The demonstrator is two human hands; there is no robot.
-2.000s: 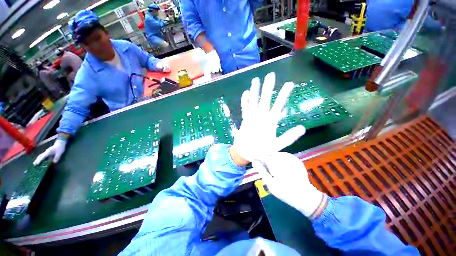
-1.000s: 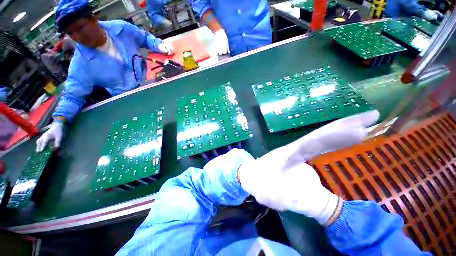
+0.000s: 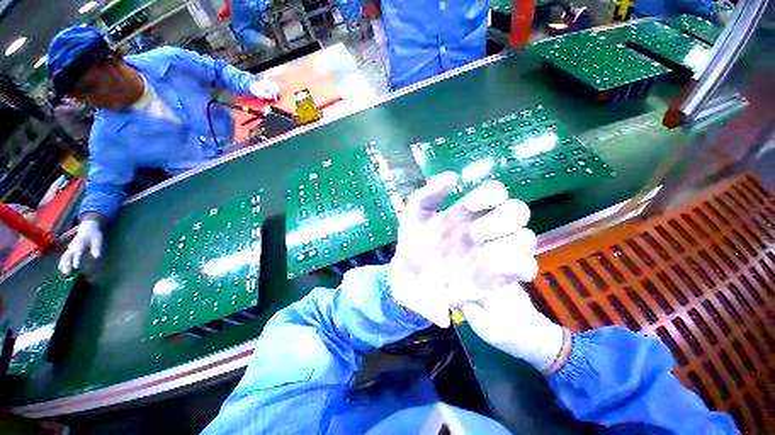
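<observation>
My left hand (image 3: 463, 242), in a white glove, is raised over the near edge of the conveyor, fingers bent and spread, with nothing seen in it. My right hand (image 3: 517, 327), also in a white glove, touches the left at the heel of the palm. Its fingertips are hidden, so its grip cannot be told. Green circuit boards lie solder side up on the belt beyond: one partly behind my left hand (image 3: 544, 157), one left of it (image 3: 336, 212) and one farther left (image 3: 212, 268).
The dark green conveyor (image 3: 123, 289) runs across the view. An orange slotted tray (image 3: 680, 280) lies at right. A metal-framed guard (image 3: 722, 76) stands beyond it. A person in blue (image 3: 149, 110) reaches over a board (image 3: 42, 319) at far left. More boards (image 3: 599, 61) lie at upper right.
My left hand was spread upright, then tipped right and flat, and is now raised with fingers bent. My right hand stays against it. The view has shifted slightly.
</observation>
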